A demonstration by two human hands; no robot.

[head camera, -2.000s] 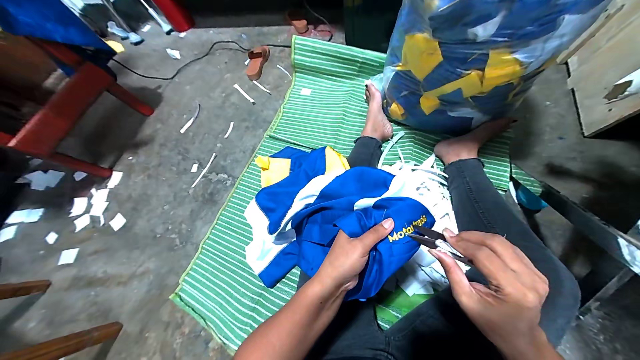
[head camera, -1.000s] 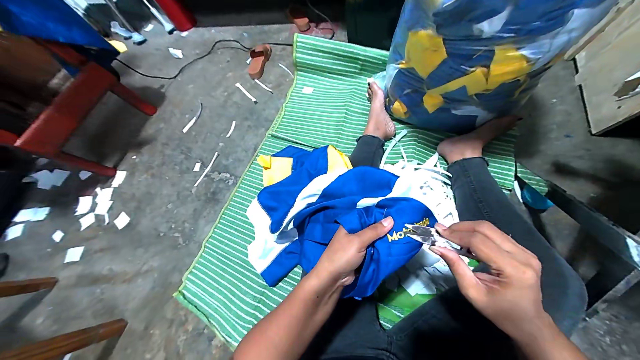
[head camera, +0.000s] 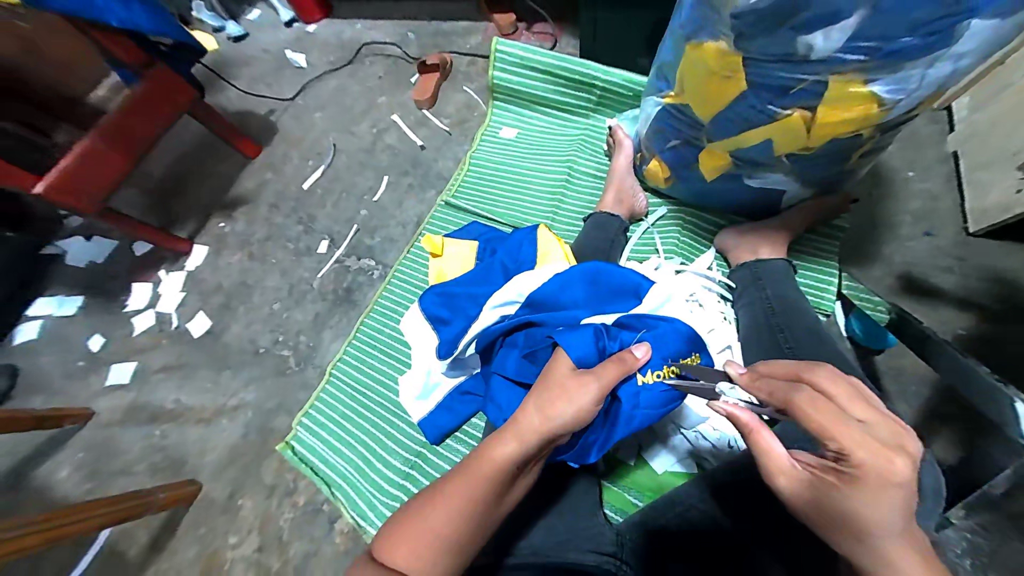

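Observation:
A blue, white and yellow garment [head camera: 552, 312] lies bunched over my lap and the mat. My left hand [head camera: 576, 392] grips its blue cloth, thumb on top, just left of yellow embroidered lettering [head camera: 668, 370]. Between the thumb and fingers of my right hand [head camera: 832, 432] is a small pair of thread snips [head camera: 712, 382], its dark blades apart and their tips over the lettering. White strips and scraps [head camera: 704, 304] lie in a heap between my legs, partly hidden by the garment.
Beneath me is a green striped mat [head camera: 384, 400]. A big clear plastic bag [head camera: 768, 104] of cloth pieces stands beyond my feet. White scraps [head camera: 144, 296] litter the concrete floor near a red wooden stool [head camera: 120, 120]. A brown sandal [head camera: 432, 80] lies by a black cable.
The snips have stayed in my right hand near the lettering, with their blades shifting a little in angle. My left hand keeps its hold on the garment.

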